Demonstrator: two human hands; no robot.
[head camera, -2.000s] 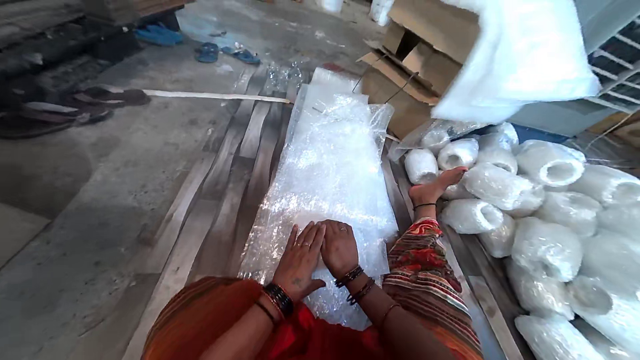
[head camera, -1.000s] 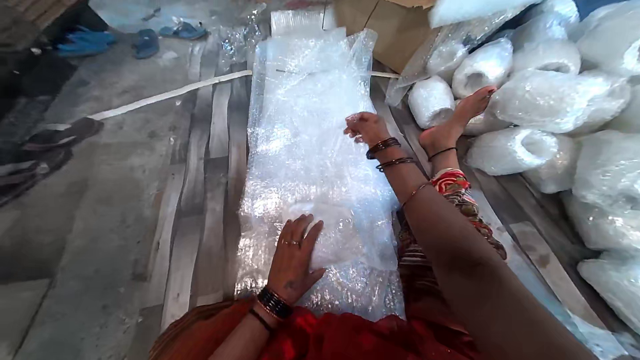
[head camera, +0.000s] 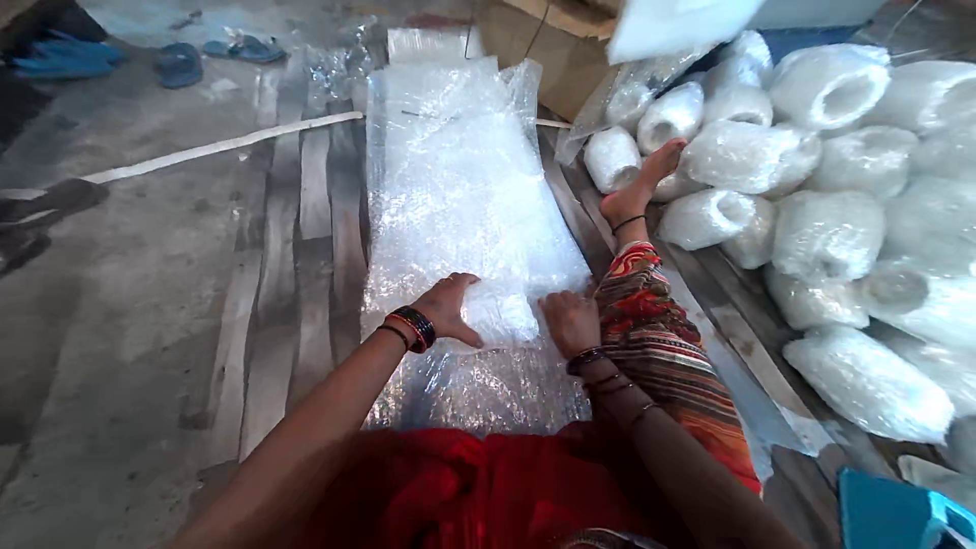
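Observation:
Layered sheets of clear bubble wrap (head camera: 450, 191) lie flat on the floor in front of me, between my legs. A smaller folded white piece (head camera: 499, 316) rests on their near part. My left hand (head camera: 451, 311) lies at the left edge of that piece, thumb and fingers spread apart. Near the right edge of the sheets, my right hand (head camera: 572, 320) rests with its fingers bent down on the plastic; whether it grips an edge cannot be told. Dark bangles circle both wrists.
Many plastic-wrapped rolls (head camera: 827, 232) are heaped at the right, by my bare foot (head camera: 644, 183). A cardboard box (head camera: 564, 61) stands beyond the sheets. Blue sandals (head camera: 179, 65) lie at the back left, near a white strip (head camera: 221, 145). A teal object (head camera: 884, 507) is at the lower right.
My right hand, raised over the right side of the sheets one second ago, is now down at their near right edge. Two seconds ago both hands were together on the sheets.

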